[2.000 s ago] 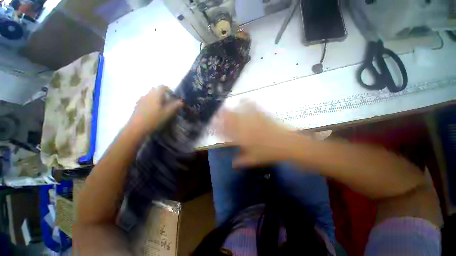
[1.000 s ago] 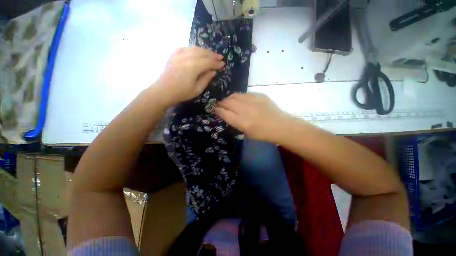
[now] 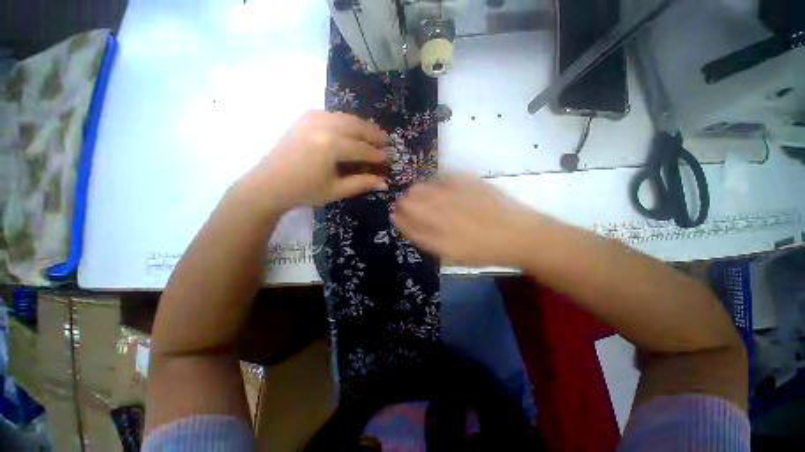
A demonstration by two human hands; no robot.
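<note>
A long dark floral fabric panel (image 3: 379, 291) runs from under the sewing machine head (image 3: 375, 31) over the table's front edge to my lap. My left hand (image 3: 331, 159) lies on the panel's left side with thumb and fingers apart; whether it pinches cloth is unclear. My right hand (image 3: 446, 216) is slightly blurred, on the panel's right side, its fingertips bent down and partly hidden. A round cream knob (image 3: 436, 53) sits beside the machine head. The needle area is hard to make out.
Black-handled scissors (image 3: 671, 185), a dark smartphone (image 3: 591, 71), long thin tweezers (image 3: 600, 53) and a small dark disc (image 3: 569, 161) lie to the right on the white table (image 3: 203, 115). Camouflage-like cloth with blue edging (image 3: 53, 150) is at left. Cardboard boxes (image 3: 88, 371) stand below.
The floral panel has gone from crooked and bunched to straight and flatter towards my lap. Both hands have come together on it below the machine head. The view has shifted.
</note>
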